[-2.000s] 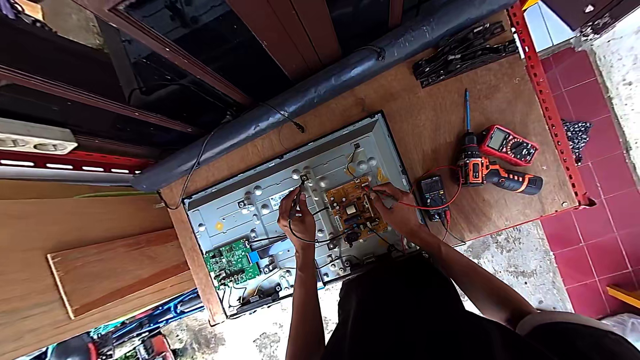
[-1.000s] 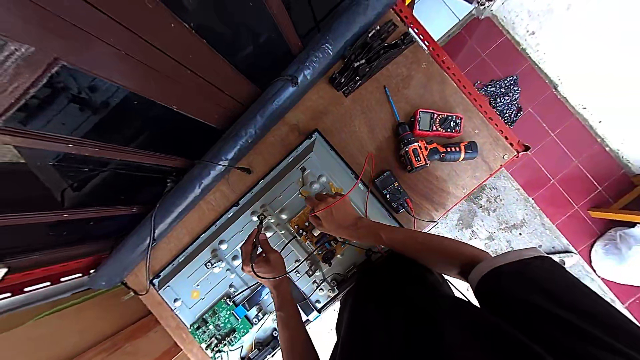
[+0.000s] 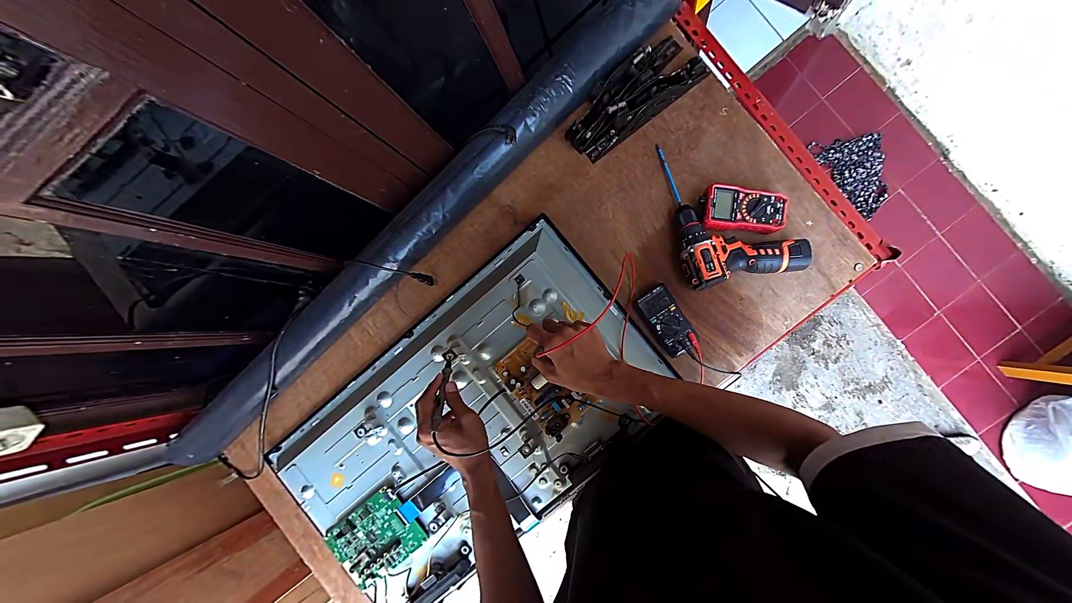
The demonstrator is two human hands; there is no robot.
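Observation:
My left hand (image 3: 455,425) grips a black multimeter test probe (image 3: 442,385), its tip at the metal back panel (image 3: 402,402) of an opened flat-screen television. My right hand (image 3: 578,358) is over the upper end of an orange-brown circuit board (image 3: 523,373), closed on the red-lead probe; its tip is hidden by the fingers. The red test lead (image 3: 607,306) loops from this hand toward a black multimeter (image 3: 667,320) beside the panel. A green circuit board (image 3: 377,532) sits at the panel's lower left.
On the wooden tabletop (image 3: 536,197) lie an orange and black cordless drill (image 3: 708,255) with a long blue bit, a red multimeter (image 3: 744,208) and black plastic parts (image 3: 632,100). A dark wrapped roll (image 3: 402,226) runs along the far edge. A loose black cable end (image 3: 421,278) rests near the panel.
The view has swung strongly. My right hand has moved inward over the upper end of the orange-brown board. My left hand still holds the black probe at the panel.

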